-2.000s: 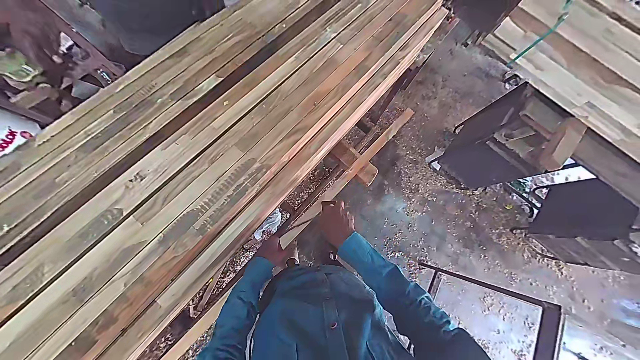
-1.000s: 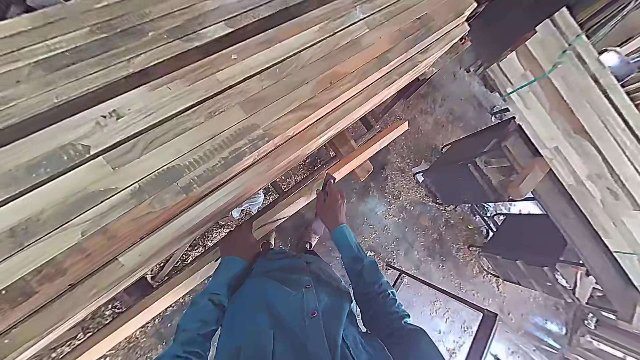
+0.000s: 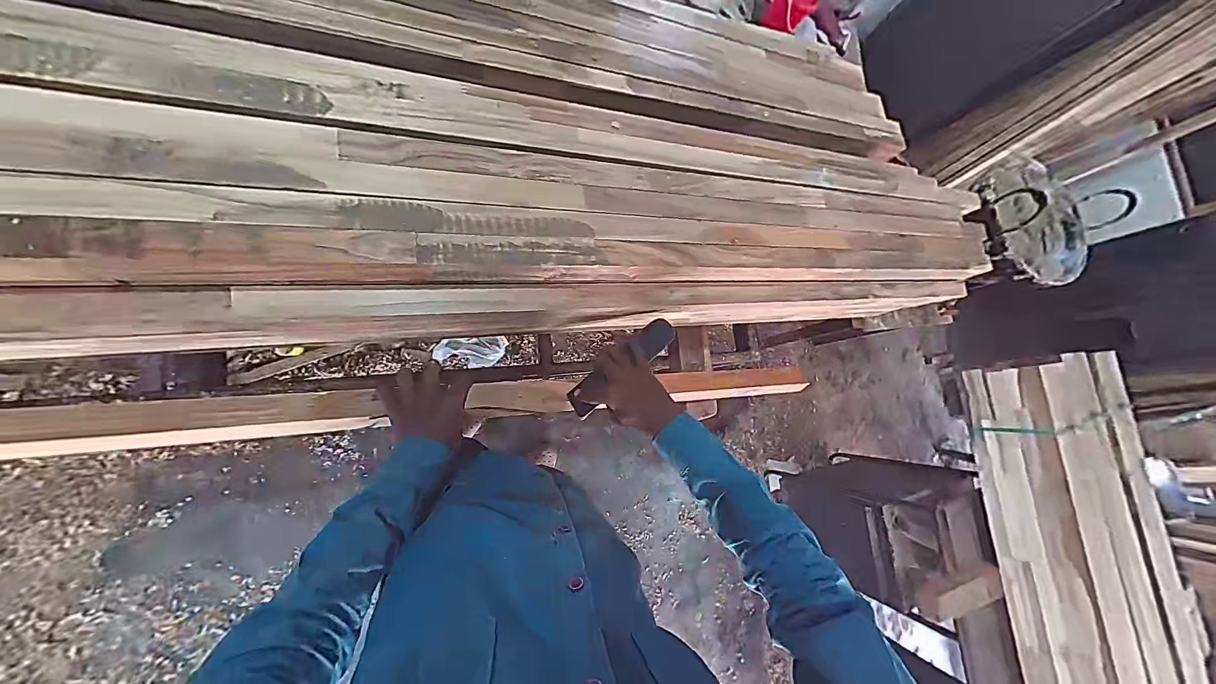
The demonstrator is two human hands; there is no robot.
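A long, narrow wooden board [image 3: 285,408] lies along the near side of a big stack of wooden boards [image 3: 456,237]. My left hand [image 3: 423,404] rests over this narrow board with its fingers bent across the far edge; the grip beneath is hidden. My right hand [image 3: 638,388] is closed around a dark, elongated tool [image 3: 654,339] held slantwise over the same board, right of my left hand. The tool's exact kind cannot be told. Part of it is covered by my fingers.
Clear plastic [image 3: 470,351] lies in the gap behind the narrow board. Boards with a green strap [image 3: 1045,494] stand at the right, beside dark metal frames and wood offcuts [image 3: 959,589]. A round, clear-looking object [image 3: 1045,223] is beyond the stack's right end. Wood shavings litter the floor [image 3: 85,570].
The view has turned strongly to the right. One second ago my right hand was farther along the board from my left; the hands are now closer together. Both stay at the narrow board.
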